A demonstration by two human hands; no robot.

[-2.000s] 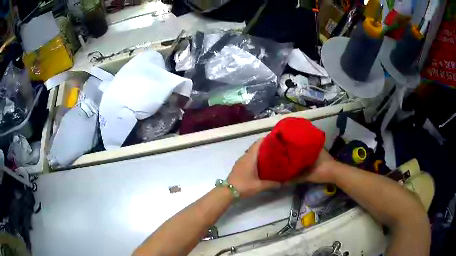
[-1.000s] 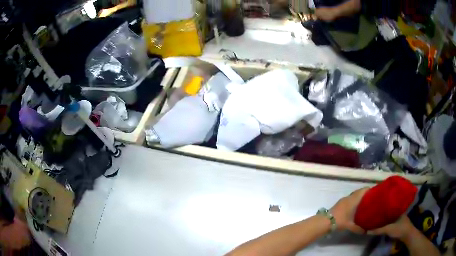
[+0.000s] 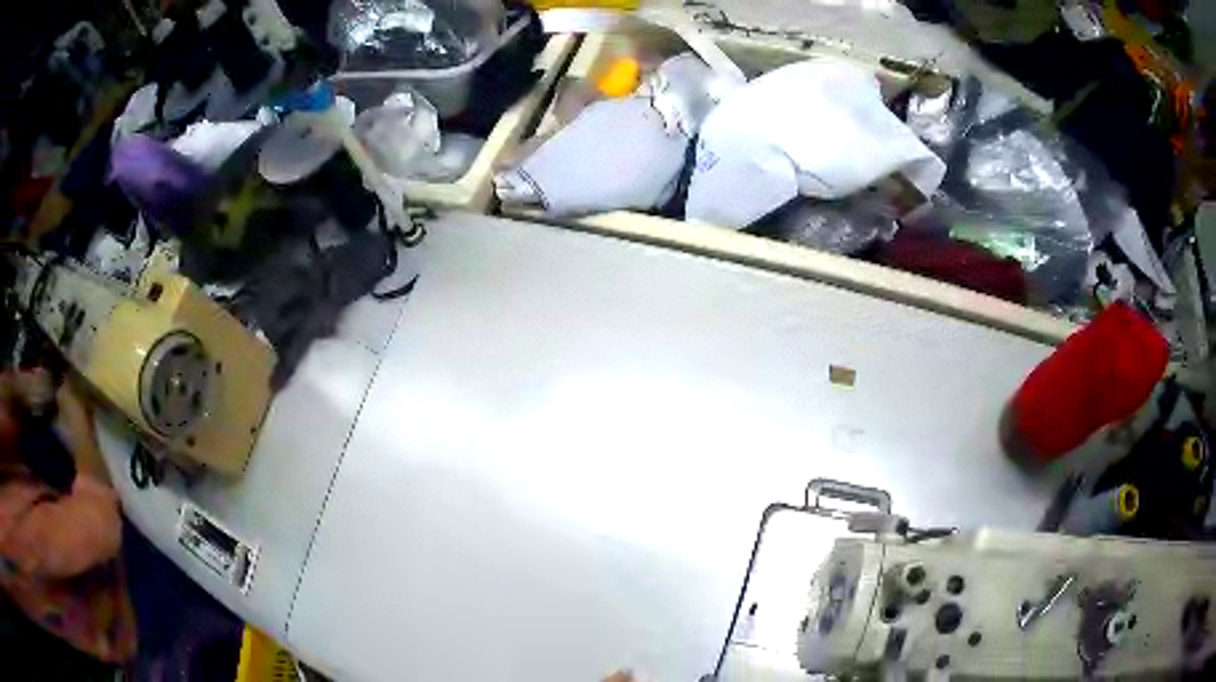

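The red cloth cover (image 3: 1087, 380) stands on the white machine table (image 3: 600, 400) near its right end, beside thread cones (image 3: 1128, 501). No hand touches it. A small sliver of skin, probably my left hand (image 3: 618, 676), shows at the bottom edge; its fingers and any hold are cut off. My right hand is out of the picture. The cream sewing machine head (image 3: 987, 606) lies across the lower right.
Behind the table, a cream-edged trough (image 3: 827, 267) holds white pieces (image 3: 807, 140), clear bags (image 3: 1014, 180) and dark red cloth (image 3: 954, 260). Another machine's motor end (image 3: 180, 380) is at the left, with a dark cloth heap behind it. A yellow basket edge (image 3: 264, 658) shows below.
Both hands held the red cover before; now it stands released on the table and the hands have withdrawn. The view has swung left and down, bringing the machine head into sight.
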